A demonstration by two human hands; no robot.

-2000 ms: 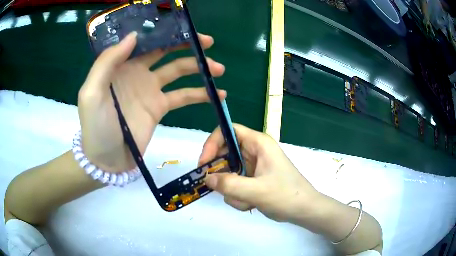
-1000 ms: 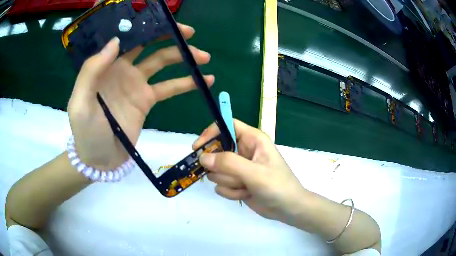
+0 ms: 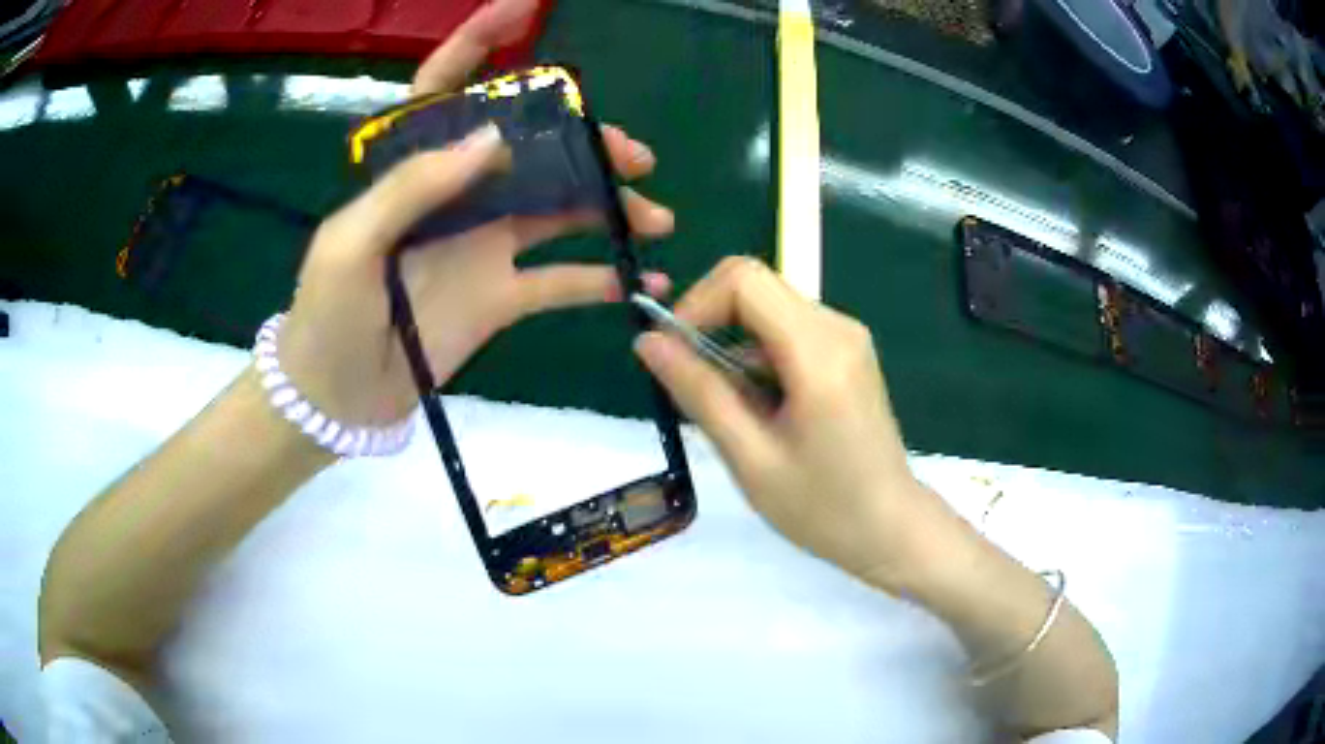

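A black phone middle frame (image 3: 596,541) is held up over the white cover, tilted, its dark plate end at the top and its narrow strip with orange and silvery bits at the bottom. My left hand (image 3: 436,269) holds it by the upper plate, thumb on the plate and fingers behind and beyond the right rail. My right hand (image 3: 792,414) grips tweezers (image 3: 705,343), their silvery tip at the frame's right rail about midway. Whether the tips hold a part is too small to tell.
The white cover (image 3: 363,640) lies under my forearms, with small gold-brown slivers on it. Beyond is the green conveyor belt (image 3: 886,378) with a frame (image 3: 218,262) at left and several at right. A cream-yellow divider strip (image 3: 799,160) crosses it. A red tray (image 3: 262,29) is at the back left.
The held frame has turned more upright and shows whole. My right hand has left its lower end and moved up to the right rail with the tweezers. Frames on the belt have shifted.
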